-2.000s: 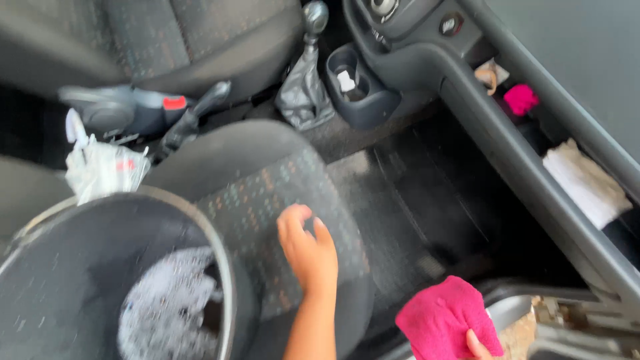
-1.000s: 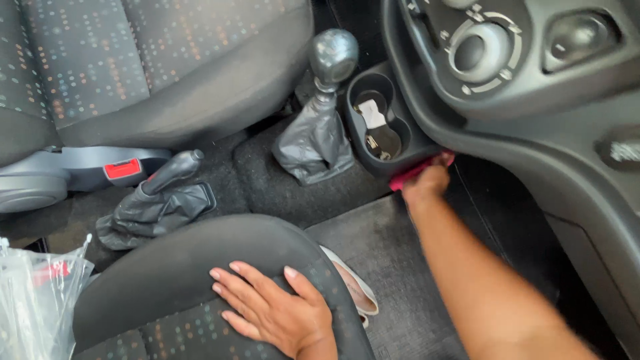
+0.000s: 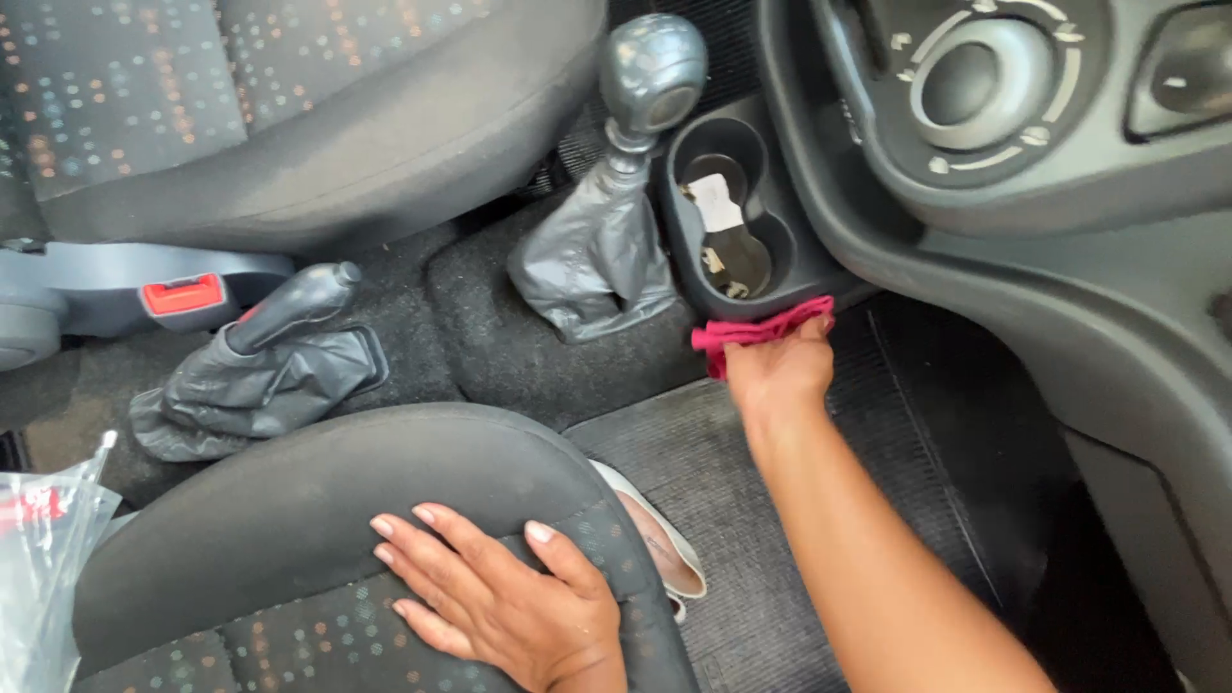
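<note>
My right hand (image 3: 784, 371) presses a pink cloth (image 3: 760, 332) against the lower outer side of the black plastic cup holder (image 3: 688, 255); its fingertips are partly hidden by the cloth. Inside the cup holder lie a piece of white paper (image 3: 715, 202) and some small bits. My left hand (image 3: 520, 606) rests flat, fingers apart, on the dark patterned fabric seat (image 3: 318, 500) and holds nothing. Left of the cup holder stands the gear lever (image 3: 654, 72) with its grey gaiter (image 3: 602, 260).
The handbrake lever (image 3: 298, 308) and a red seat-belt buckle (image 3: 183, 294) are at the left. A clear plastic bag (image 3: 43, 568) lies at the lower left edge. A light shoe (image 3: 664, 539) is beside the seat, on the ribbed floor mat (image 3: 731, 481). The dashboard (image 3: 1020, 250) curves along the right.
Two seconds ago the pink cloth was low in the view, near the door sill; now it is at the cup holder. My left hand has come down flat on the seat. The view has moved closer in.
</note>
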